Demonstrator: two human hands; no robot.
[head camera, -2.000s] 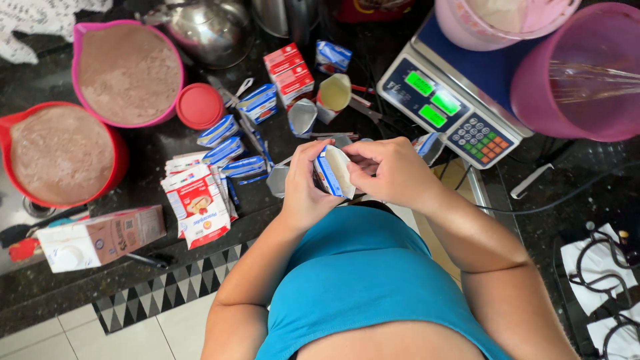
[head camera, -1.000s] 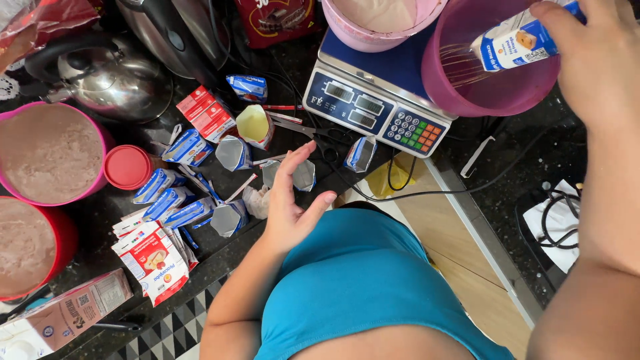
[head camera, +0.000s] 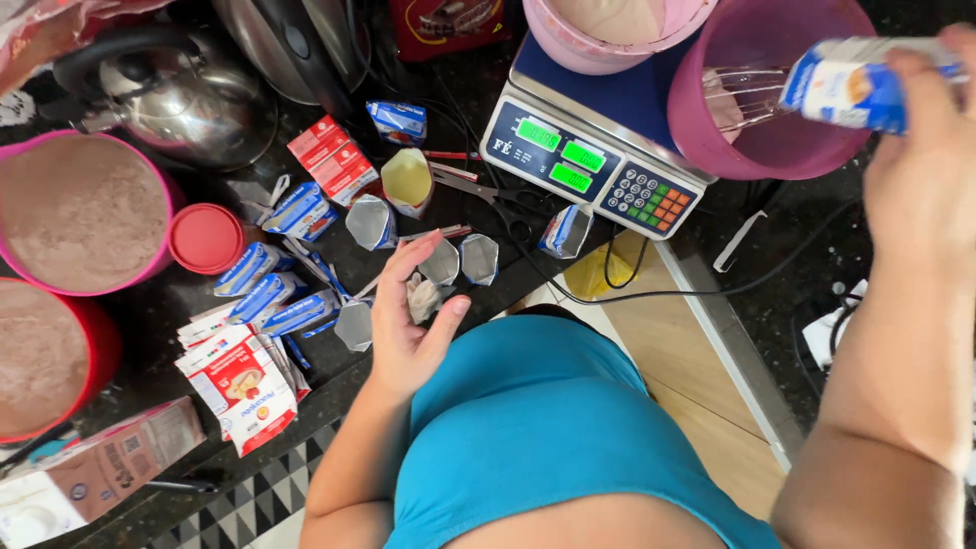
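Note:
My right hand (head camera: 919, 145) grips a blue and white carton (head camera: 846, 85), tilted over the purple plastic bowl (head camera: 812, 156) at the upper right. In that bowl lie a wire whisk (head camera: 743, 84) and some pale pink mixture (head camera: 723, 107). My left hand (head camera: 412, 328) holds nothing, its fingers apart, near several opened cartons (head camera: 480, 259) and a crumpled pale cloth or glove (head camera: 424, 297). A digital scale (head camera: 595, 164) with lit green displays stands left of the purple bowl, and a pink bowl (head camera: 602, 57) of pale mixture sits on it.
Scissors (head camera: 496, 200) lie beside an opened can or carton (head camera: 407, 181). At left are a pink-rimmed bowl (head camera: 84, 213) and a red bowl (head camera: 107, 358) of brownish powder or mixture, a red-lidded jar (head camera: 206, 238), a steel kettle (head camera: 191, 99) and flattened cartons (head camera: 248, 389). A black cable (head camera: 686, 293) crosses the counter edge.
Two seconds ago both hands were together on a carton near my body. My right hand has since carried it to the purple bowl, while my left hand has let go. The view has shifted right.

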